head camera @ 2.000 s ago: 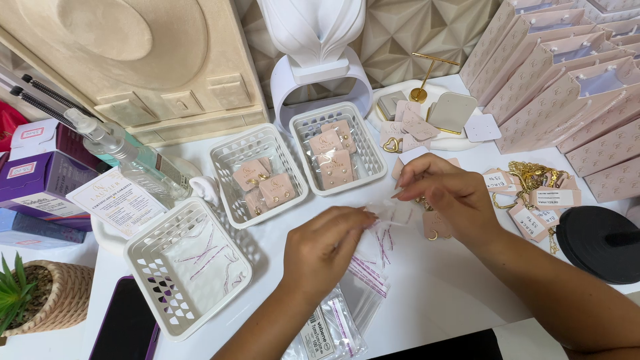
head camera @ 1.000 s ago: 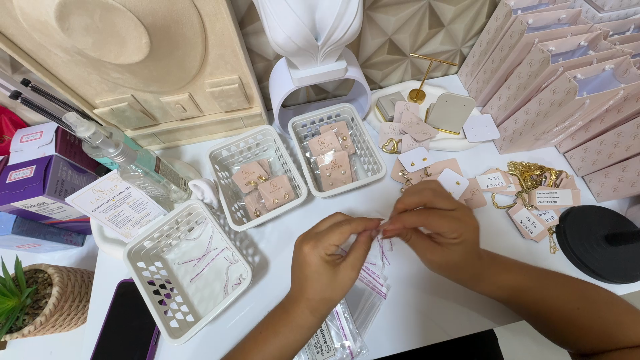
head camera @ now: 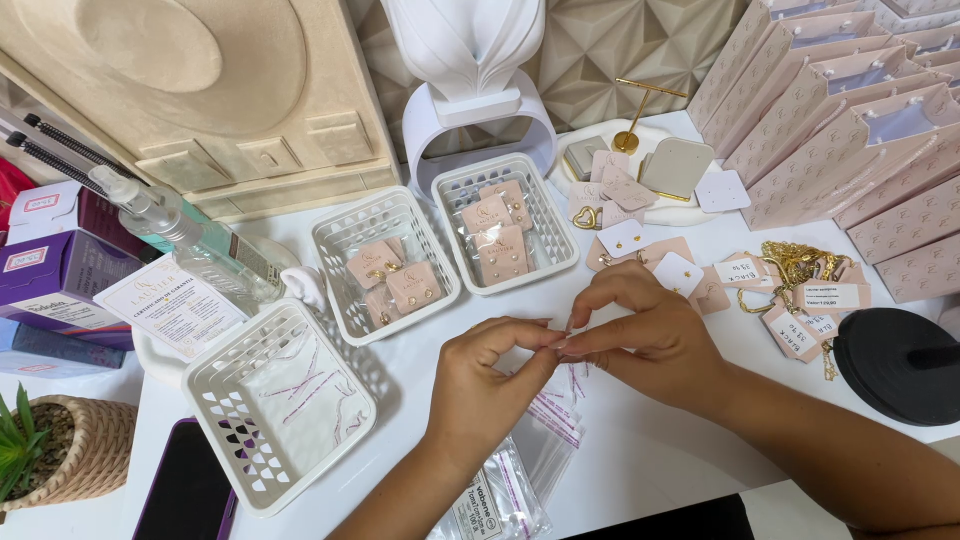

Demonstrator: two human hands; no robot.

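Observation:
My left hand (head camera: 487, 375) and my right hand (head camera: 645, 337) meet at their fingertips above the table, pinching something small and clear that is mostly hidden. It may be part of a plastic bag; I cannot tell. Beneath them lie clear plastic bags with purple-printed strips (head camera: 555, 424) and a labelled pack of bags (head camera: 499, 495). White earring cards (head camera: 677, 274) and pink cards (head camera: 709, 292) lie just beyond my right hand. Two white baskets, one in the middle (head camera: 442, 300) and one behind my hands (head camera: 568, 262), hold bagged pink earring cards. Peeled strips lie in the left basket (head camera: 367, 420).
Gold chains with tags (head camera: 802, 274) and a black round stand (head camera: 892, 367) are at right, below pink paper bags (head camera: 810, 150). Spray bottles (head camera: 217, 247), boxes (head camera: 67, 277), a phone (head camera: 184, 480) and a potted plant (head camera: 75, 450) stand or lie at left. A white bust (head camera: 469, 45) stands behind.
My hands have come together at the fingertips. Two seconds ago they held a clear bag or card between them, and white earring cards now lie beyond my right hand.

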